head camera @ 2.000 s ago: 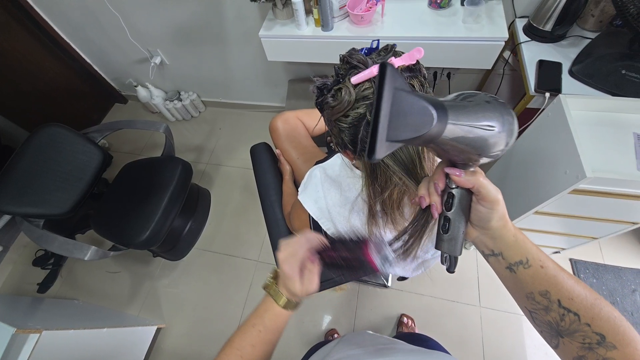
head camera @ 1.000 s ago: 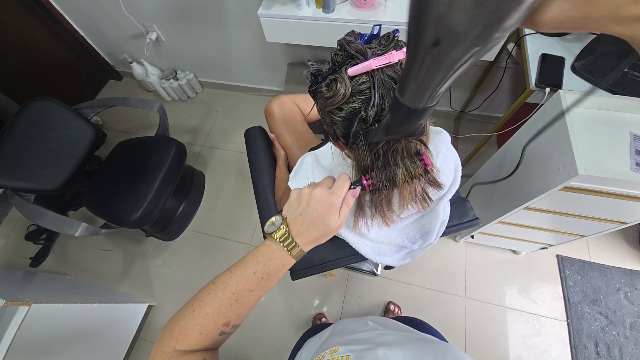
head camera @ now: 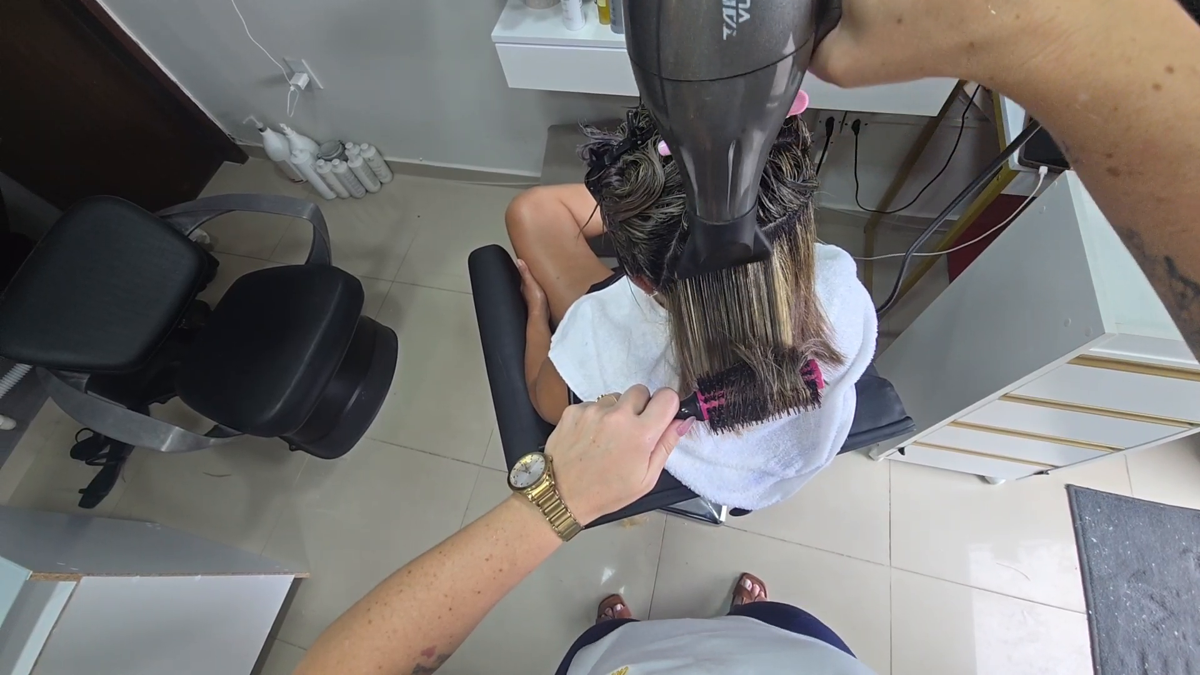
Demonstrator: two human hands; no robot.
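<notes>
My left hand, a gold watch on its wrist, grips the handle of a round hairbrush with dark bristles and pink ends. Hair of a seated person lies straight down to the brush and over its barrel. My right hand, partly cut off by the top edge, holds a dark hair dryer above the head. The dryer's flat nozzle points down at the hair just above the brush. A pink hair clip shows beside the dryer. A white towel covers the person's shoulders.
The person sits in a black salon chair. Another black chair stands at the left. White bottles are by the wall, below a socket. A white shelf is ahead; a white drawer cabinet and the dryer's cord are at the right.
The dryer has swung from beside the head to above it, its nozzle now downward. One second ago the brush was higher, within the hair; now it is lower, near the hair's ends.
</notes>
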